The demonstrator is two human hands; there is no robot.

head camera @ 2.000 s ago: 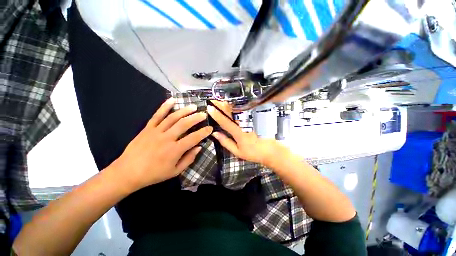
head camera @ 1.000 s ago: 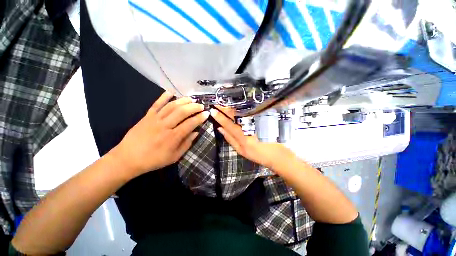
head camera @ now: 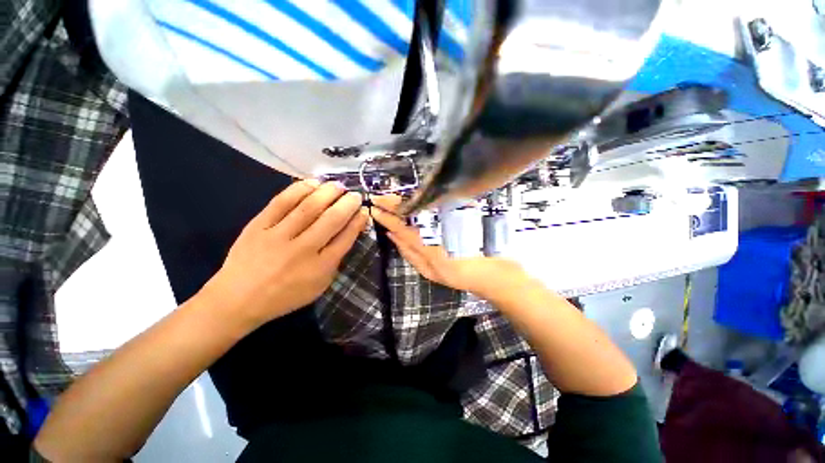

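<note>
Plaid fabric in black, grey and white lies under my hands. A black seam strip runs down it from my fingertips. My left hand presses flat on the cloth, fingers close together, tips just below the wire guard. My right hand has its fingertips on the seam strip beside my left fingertips. Both hands hold the cloth at the needle area, which is mostly hidden. A wide black fabric panel lies left of and under my left hand. The white machine head with blue stripes is above.
More plaid fabric hangs at the far left. The white machine base extends right, with metal thread guides beside my right hand. A blue bin is at the far right. A dark red sleeve or garment shows at the lower right.
The view has shifted, and the machine head sits differently in it. The plaid under my fingertips has moved up toward the needle area. The dark red cloth has come into view at the lower right.
</note>
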